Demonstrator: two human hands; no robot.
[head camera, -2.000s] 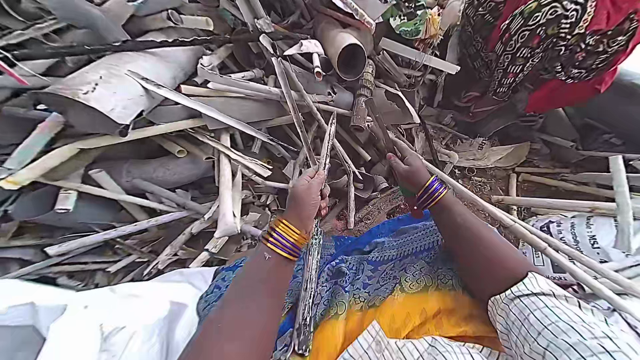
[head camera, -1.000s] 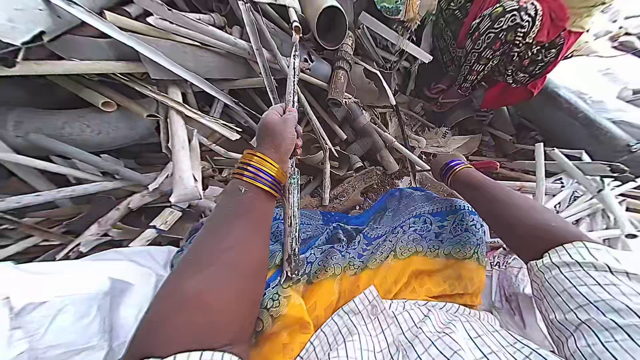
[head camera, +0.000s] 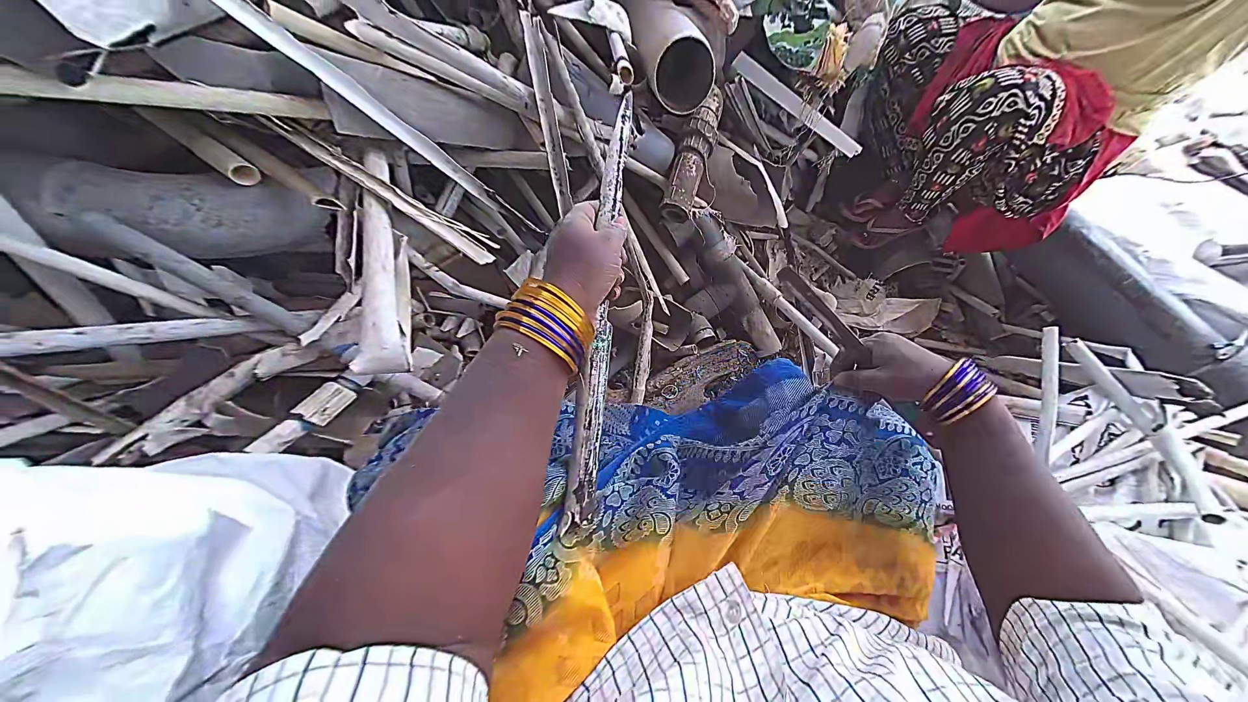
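Observation:
My left hand (head camera: 585, 255), with yellow and purple bangles at the wrist, is closed around a long, narrow, weathered strip (head camera: 591, 419) that looks like split pipe or wood. The strip runs from the pile down over the blue and yellow cloth on my lap. At the right, my right hand (head camera: 882, 369), with purple bangles, grips a dark flat blade-like tool (head camera: 822, 310) that slants up and to the left. The tool does not touch the strip. Its handle is hidden in my fingers.
A heap of pipes and split strips lies ahead, with a wide open-ended pipe (head camera: 682, 73) at top centre. A person in patterned red and black cloth (head camera: 994, 136) is at the upper right. White sheeting (head camera: 146, 556) lies lower left, pale pipe lengths (head camera: 1150, 429) at right.
My right hand has moved away to the right from my left hand since two seconds ago. The long strip has stayed in my left hand. The view has shifted.

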